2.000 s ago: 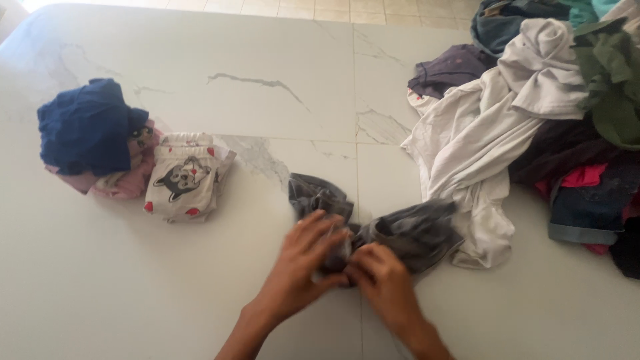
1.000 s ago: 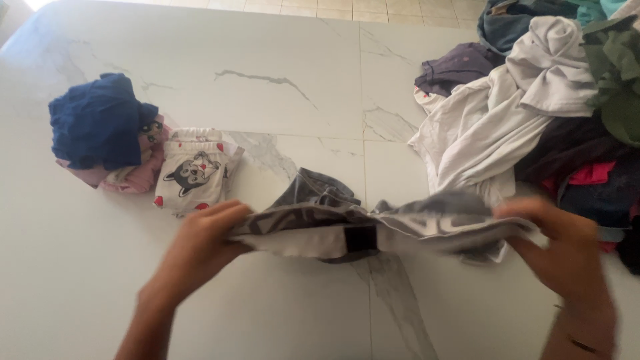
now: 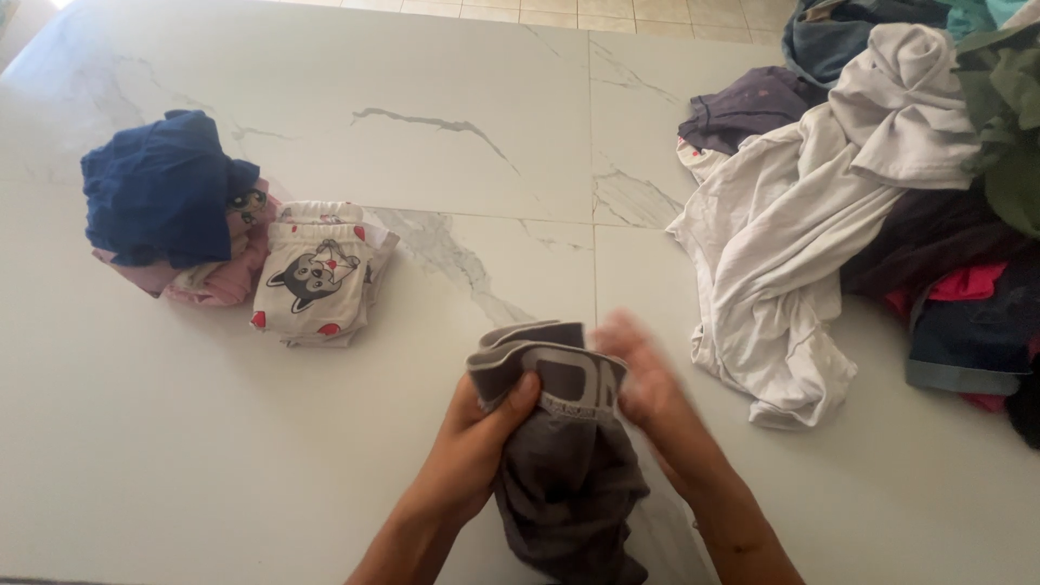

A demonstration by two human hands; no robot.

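Dark grey underwear with a wide lettered elastic waistband hangs from my left hand, whose thumb lies over the gathered band. My right hand, blurred, is beside the right end of the waistband with its fingers raised; whether they touch the cloth is hard to tell. To the left lies folded white underwear printed with a husky face and red hearts. Right behind it, a blue cloth garment rests on folded pink garments.
A loose heap spreads over the right side of the marble-look table: a white garment, a purple-grey garment, an olive green garment, dark blue denim and a pink-red piece. Floor tiles show past the far edge.
The grey underwear was bunched on the table, then stretched sideways between both hands. Now its waistband is gathered in my left hand, and my hands have come closer together.
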